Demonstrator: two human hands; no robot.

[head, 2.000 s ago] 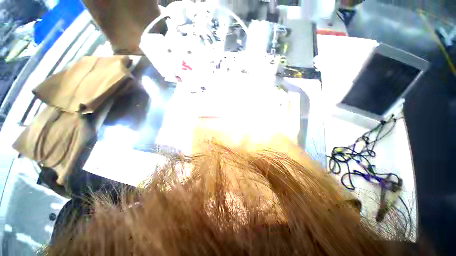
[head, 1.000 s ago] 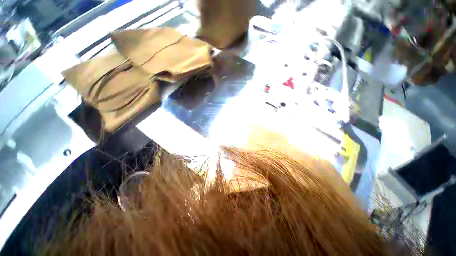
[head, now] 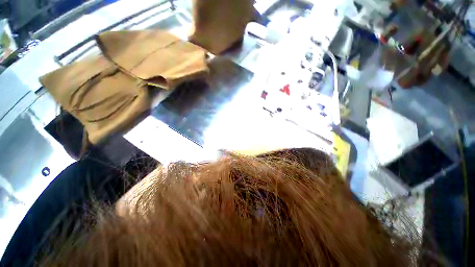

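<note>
Hair covers the lower middle of the view and hides the work nearest me. Behind the hair a dark brown curved edge (head: 312,154) shows, perhaps of a bag; its shape is unclear. A pale tan patch left of it is too blurred to name. Neither my left hand nor my right hand can be made out. Tan-brown bags (head: 156,55) lie flat and overlapping at the left, with thin brown straps (head: 107,94) looped on the lower one. The white sewing machine (head: 299,78) with red marks stands in the middle, overexposed.
A shiny metal plate (head: 208,99) lies between the bags and the machine. A brown bag or panel (head: 221,26) stands behind it. A yellow strip (head: 340,151) is at the machine's right edge. A dark screen (head: 421,161) is at the right. Brown items (head: 427,60) show at the far right.
The view has turned, so the bags and machine sit differently in it. The flat tan sheet seen before in front of the machine no longer shows; a dark brown edge shows there instead.
</note>
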